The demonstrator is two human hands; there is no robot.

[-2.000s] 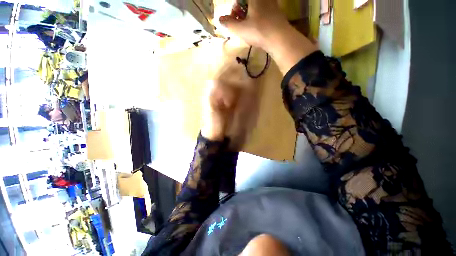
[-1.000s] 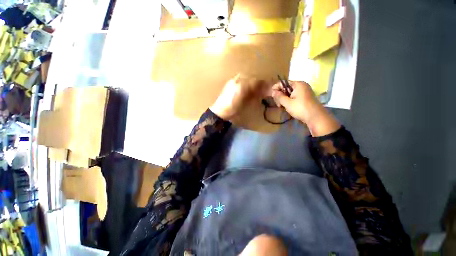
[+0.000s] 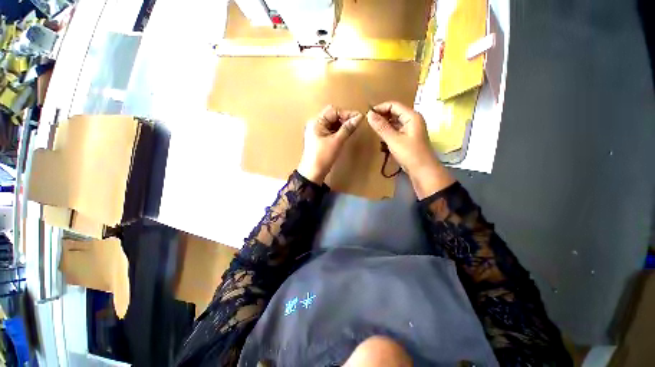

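The tan panel (image 3: 287, 140) lies flat under the sewing machine head (image 3: 314, 18), with a yellow strip (image 3: 373, 49) across it near the needle area. My left hand (image 3: 328, 141) is above the panel, thumb and forefinger pinched together; any thread between them is too thin to see. My right hand (image 3: 407, 142) is just right of it, its fingertips closed on a slim dark tool, mostly hidden, with a short dark tip showing. A black cord loop (image 3: 388, 162) hangs below the right hand. The two hands' fingertips are close together.
Stacked brown panels (image 3: 93, 161) with dark edges stand at the left. Yellow pads (image 3: 462, 54) lie at the right, with a small pale tab (image 3: 480, 46) on them. The white table edge (image 3: 495, 122) is beyond them, beside a dark grey surface (image 3: 567, 143).
Both hands have left the machine head and come down over the lower panel. Since one second ago, the fingertips have come clearly into view close together. The view has turned and shifted.
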